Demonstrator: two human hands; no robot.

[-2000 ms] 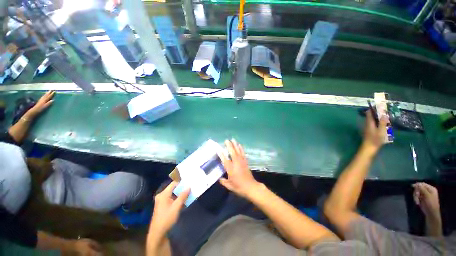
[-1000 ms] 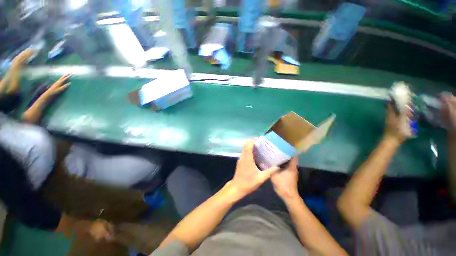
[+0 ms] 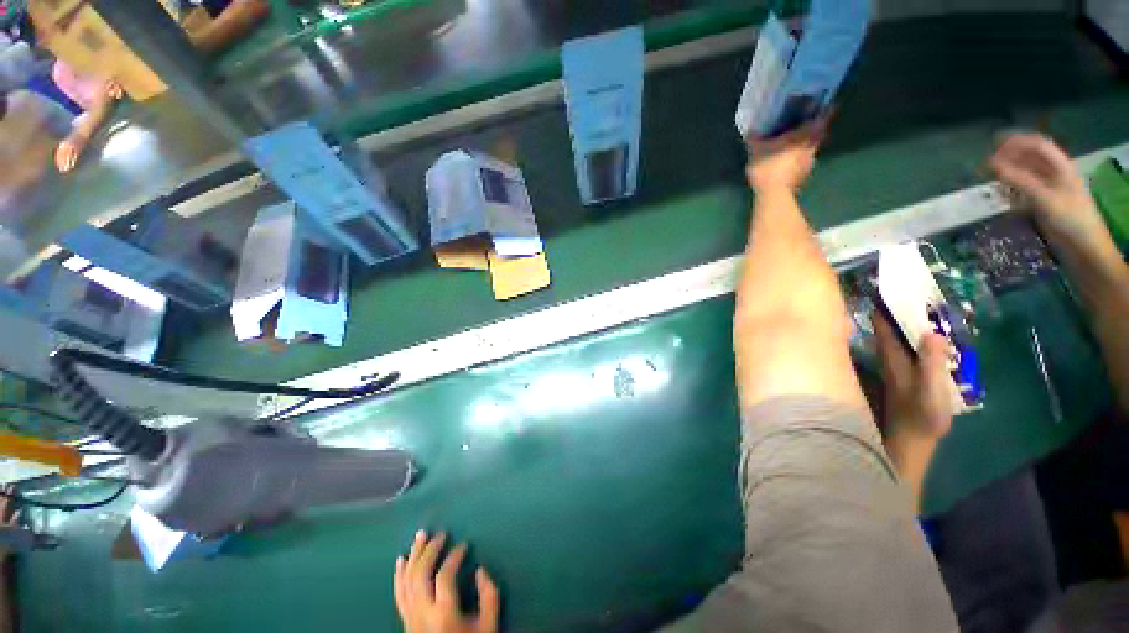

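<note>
My right arm reaches far forward over the pale rail. My right hand grips the lower end of a light blue retail box on the dark green conveyor at the top right; the hand hides part of the box's bottom. The box stands tilted, with a white side or flap at its left. My left hand is at the bottom edge, partly cut off, empty with fingers apart over the green bench.
Blue boxes and an open-flapped box stand on the conveyor. A grey power driver hangs at lower left, before another box. At right, a neighbour's hand holds a white device housing. The pale rail crosses the view.
The retail box, held by both my hands over the bench edge, is now at the conveyor in my right hand. My left hand has let go. The view has turned and shifted.
</note>
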